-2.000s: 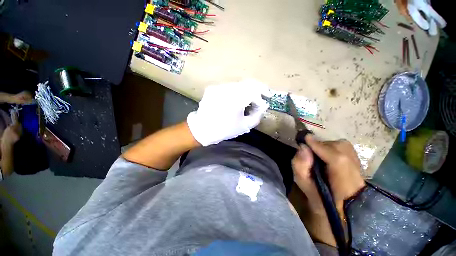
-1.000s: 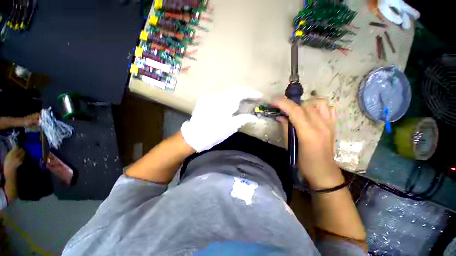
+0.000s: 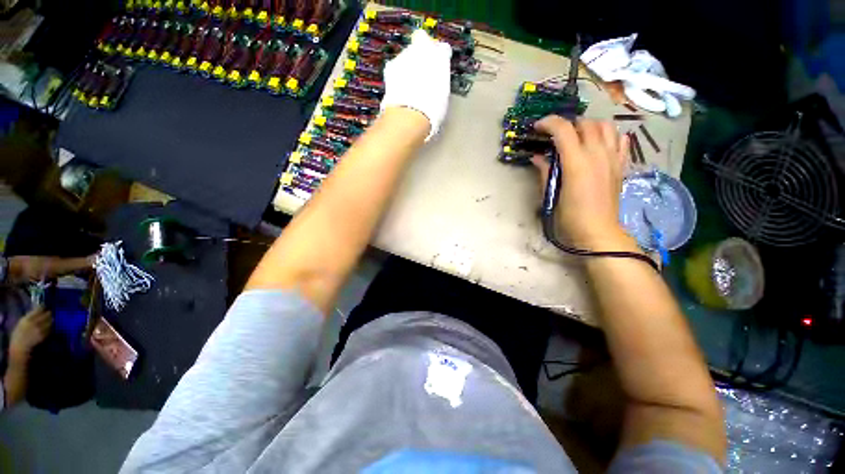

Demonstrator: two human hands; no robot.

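Observation:
My left hand (image 3: 419,85), in a white glove, reaches to the upper end of the long column of circuit boards (image 3: 334,123) with yellow ends. Its fingertips are over the boards, and whether they grip one is unclear. My bare right hand (image 3: 586,171) holds the soldering iron (image 3: 573,69), barrel pointing away from me, its black cord looping under the wrist. The right fingertips touch or hover at the smaller stack of green boards (image 3: 519,128); the hand hides part of the stack and the iron's handle.
A round grey dish (image 3: 656,211) and yellowish pot (image 3: 727,273) stand right. White gloves (image 3: 639,76) and brown sticks (image 3: 635,148) lie far right, by a fan (image 3: 776,188). More board rows (image 3: 213,46) lie on the black mat. A solder spool (image 3: 159,239) and another person's hands (image 3: 32,326) are left.
Both hands have moved forward from the table's near edge, the left to the board column, the right to the smaller stack. The board held between them is no longer seen there. The view has shifted.

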